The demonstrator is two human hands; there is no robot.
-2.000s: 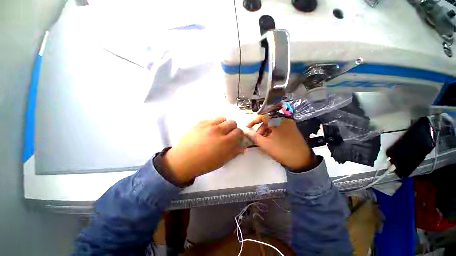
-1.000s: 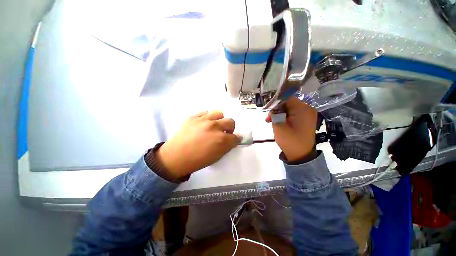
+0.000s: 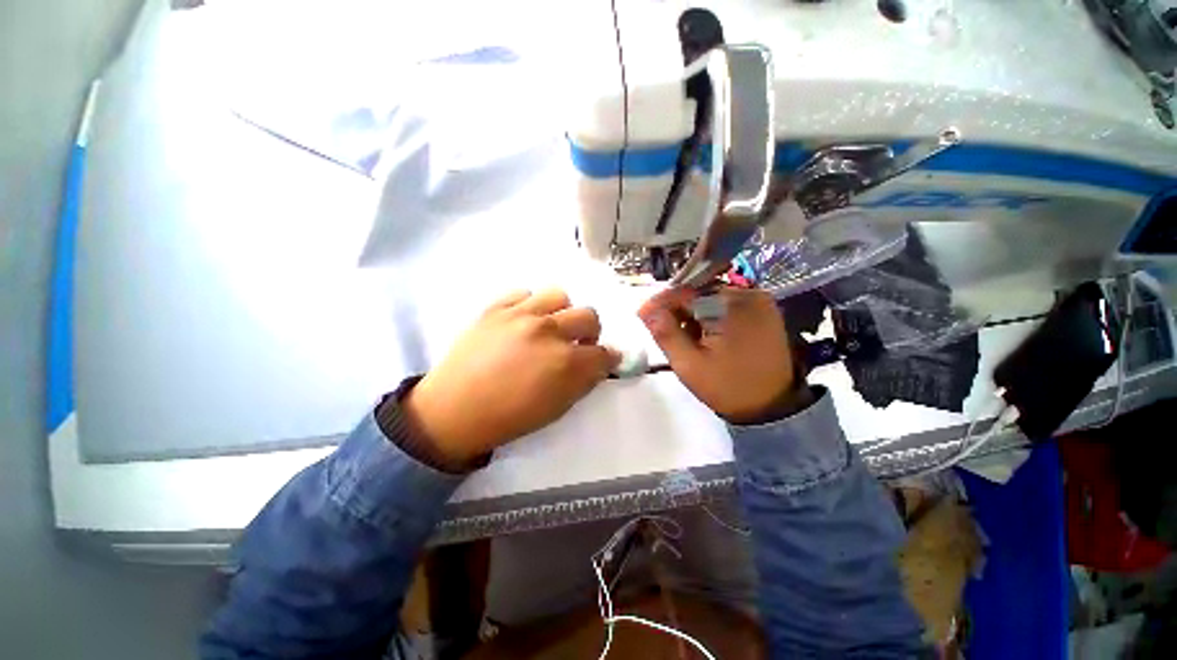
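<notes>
The pale fabric piece (image 3: 452, 206) lies on the machine table left of the needle, washed out by the lamp. My left hand (image 3: 516, 374) is on it in front of the needle, fingers curled, pinching its edge. My right hand (image 3: 729, 351) is just right of it, thumb and index fingertips close together at the front right of the presser foot (image 3: 639, 262). Whether they hold the fabric is washed out by glare. The white sewing machine (image 3: 1033, 148) with a blue stripe stands behind my hands.
Black ribbed pieces (image 3: 916, 368) lie right of my right hand, partly under clear plastic (image 3: 858, 245). A black block (image 3: 1058, 361) with a white cable is at the right table edge. A tape measure (image 3: 581, 505) runs along the front edge. A blue bin (image 3: 1017, 554) is below right.
Since one second ago, my right hand has moved left from beside the machine head, back near the needle area; the small pale piece at its fingertips no longer shows. My left hand has barely moved.
</notes>
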